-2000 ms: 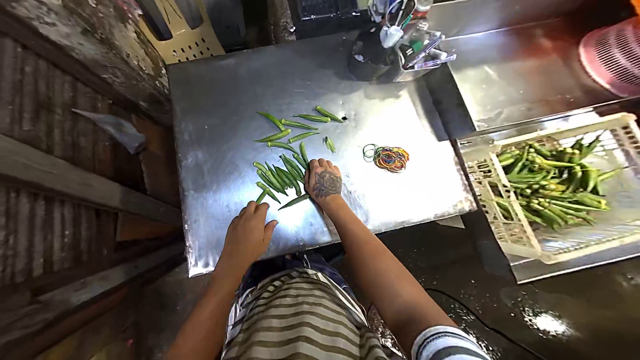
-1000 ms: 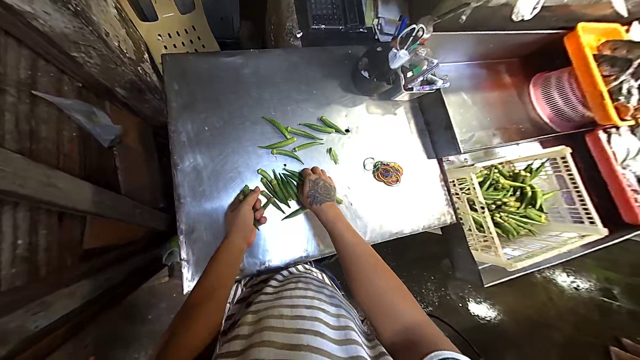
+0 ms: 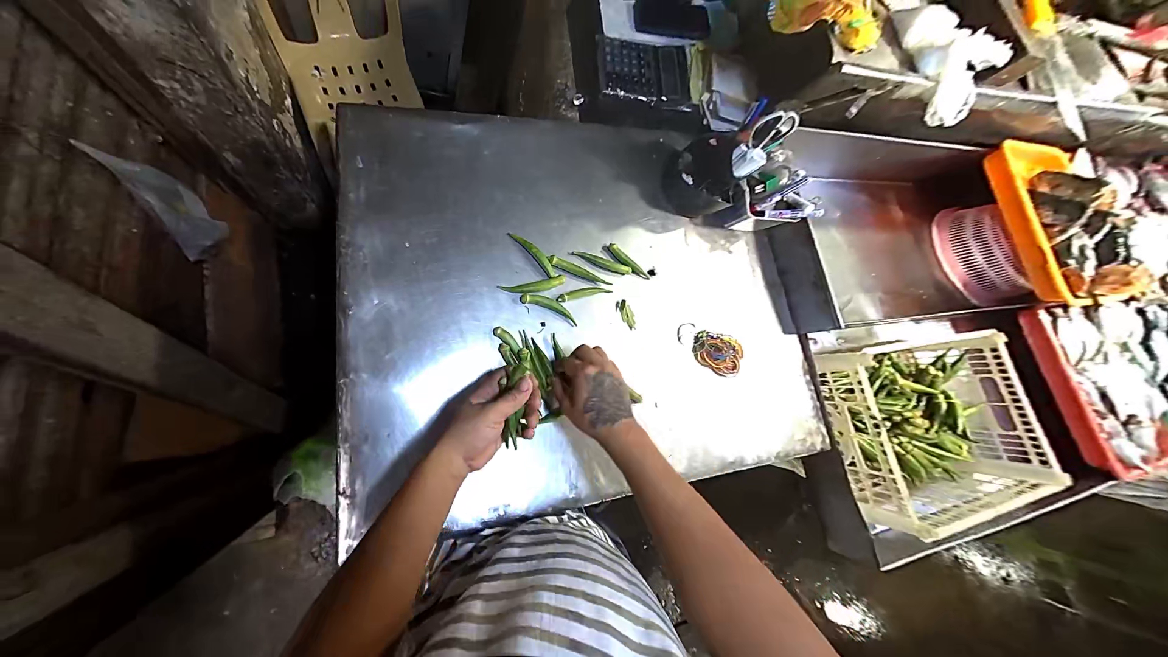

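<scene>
My left hand (image 3: 488, 418) holds several okra pods (image 3: 517, 370) upright between thumb and fingers, over the near part of a metal table (image 3: 438, 201). Beside it, my right hand (image 3: 593, 388), with a tattoo on its back, rests palm down over more okra pods; its fingertips are hidden, so its grip is unclear. Farther up the table lie several loose okra pods (image 3: 577, 269) and a small okra piece (image 3: 626, 314). A heap of coloured rubber bands (image 3: 718, 353) sits to the right of my right hand.
A black holder (image 3: 698, 175) with pens and scissors stands at the table's back right. Right of the table are a cream plastic crate (image 3: 1008, 388) of okra, a pink basket (image 3: 976, 251), and orange (image 3: 1008, 173) and red (image 3: 1049, 392) trays. A cream plastic chair (image 3: 351, 68) stands behind.
My left hand has closed around okra pods and lifted them upright beside my right hand. The view has shifted, showing more of the trays at the right.
</scene>
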